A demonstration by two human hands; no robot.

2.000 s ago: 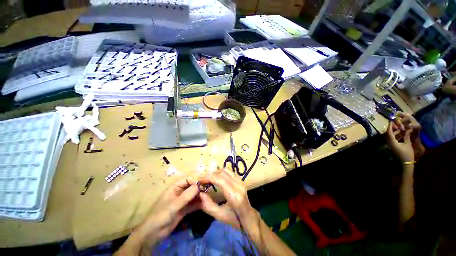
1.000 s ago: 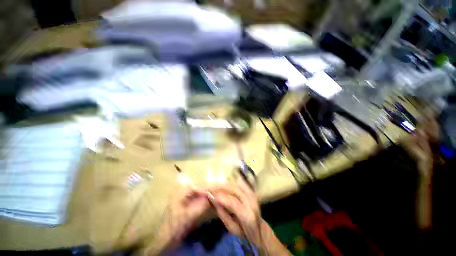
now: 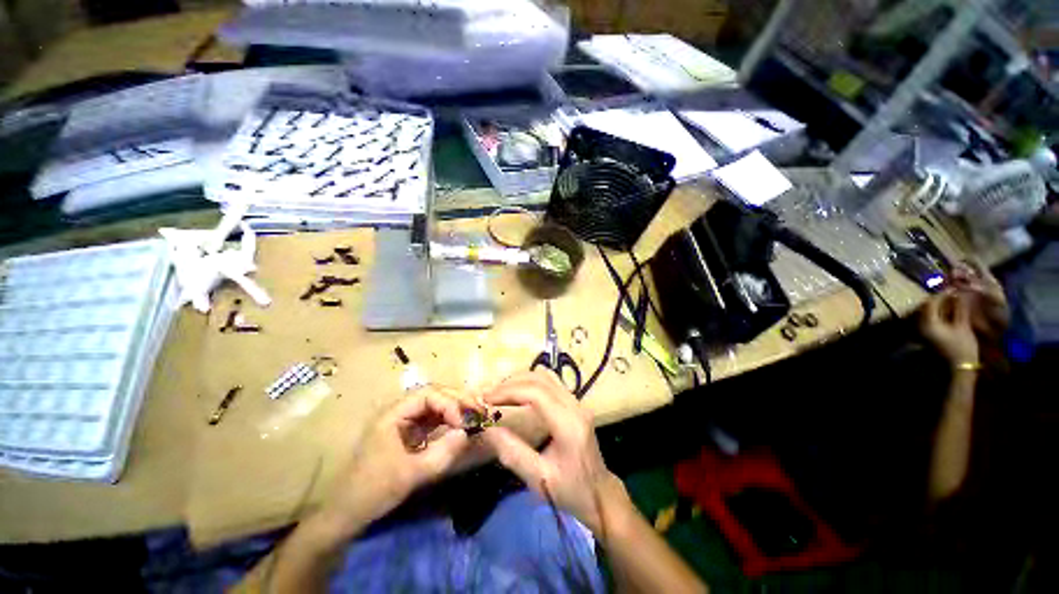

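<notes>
My left hand (image 3: 406, 439) and my right hand (image 3: 555, 432) are bare and close together at the bench's front edge. Their fingertips hold a small dark flex circuit assembly (image 3: 475, 419) between them. A small ring-shaped part (image 3: 415, 440) shows at my left fingers. The held pieces are too small to tell how they join. Scissors (image 3: 555, 362) lie just beyond my right hand. Small pads in rows (image 3: 290, 381) and a loose ring (image 3: 325, 366) lie left of my hands. Loose dark strips (image 3: 331, 285) lie left of the metal stand (image 3: 427, 304).
Blister tray (image 3: 87, 348) at left, white branched piece (image 3: 217, 265) beside it. Loaded tray (image 3: 325, 157) behind. A white tube (image 3: 476, 252) reaches from the stand to a round tin (image 3: 550, 262). Fan (image 3: 612, 186) and soldering station (image 3: 718, 279) stand right. Another person's hands (image 3: 958, 325) show far right.
The view swung, blurred, and is sharper now. My fingers have shifted around the small dark piece; the ring-shaped part now shows at my left fingers. Both hands stay together at the bench edge.
</notes>
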